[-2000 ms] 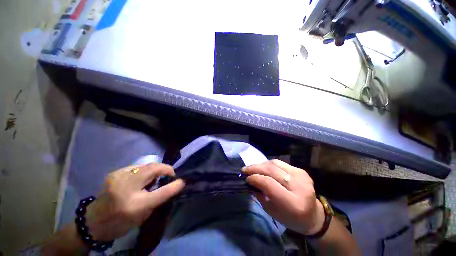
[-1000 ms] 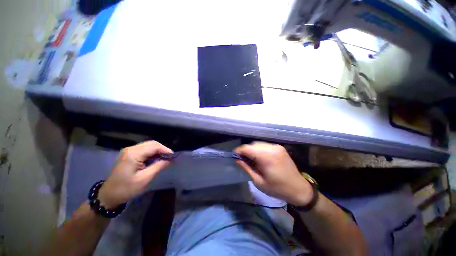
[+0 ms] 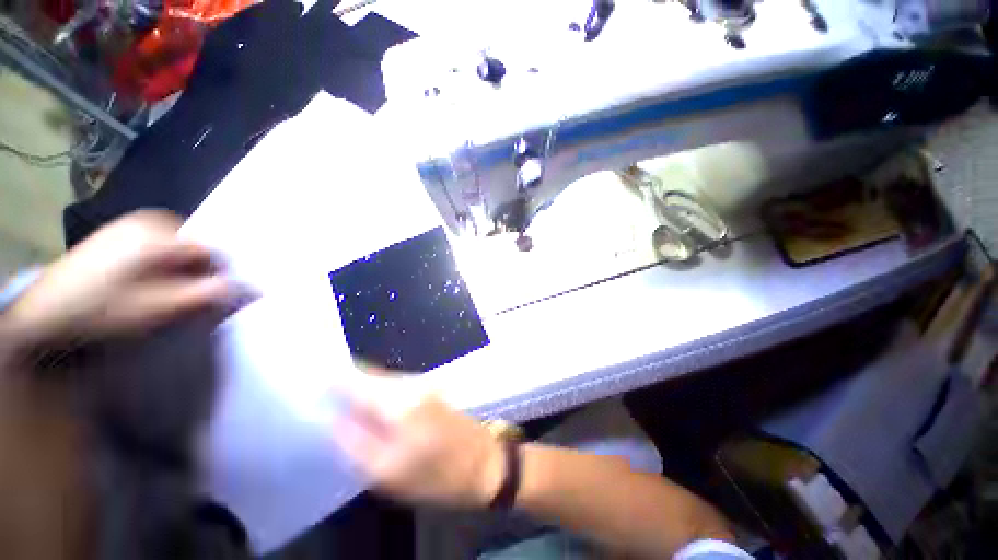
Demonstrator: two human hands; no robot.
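A large fabric panel, pale side showing [image 3: 268,438], hangs between my hands over the table's front left part. My left hand [image 3: 164,273] is at the left, blurred, closed on the panel's upper left edge. My right hand [image 3: 421,443] is blurred, on the panel's right edge, with its fingertips at the cloth. A small black fabric square [image 3: 405,301] lies on the table [image 3: 547,361] just beyond my right hand, its lower edge partly behind the hand.
The white sewing machine [image 3: 700,66] with a blue stripe stands at the back. Silver scissors [image 3: 679,224] lie under its arm. A dark flat rectangle [image 3: 837,224] lies far right. Long black cut pieces [image 3: 241,88] are piled back left, near a red bundle [image 3: 159,55].
My hands and the fabric have moved from over my lap up to the table's left part. The panel hangs larger, pale side showing. The view has turned, bringing the black pile into sight.
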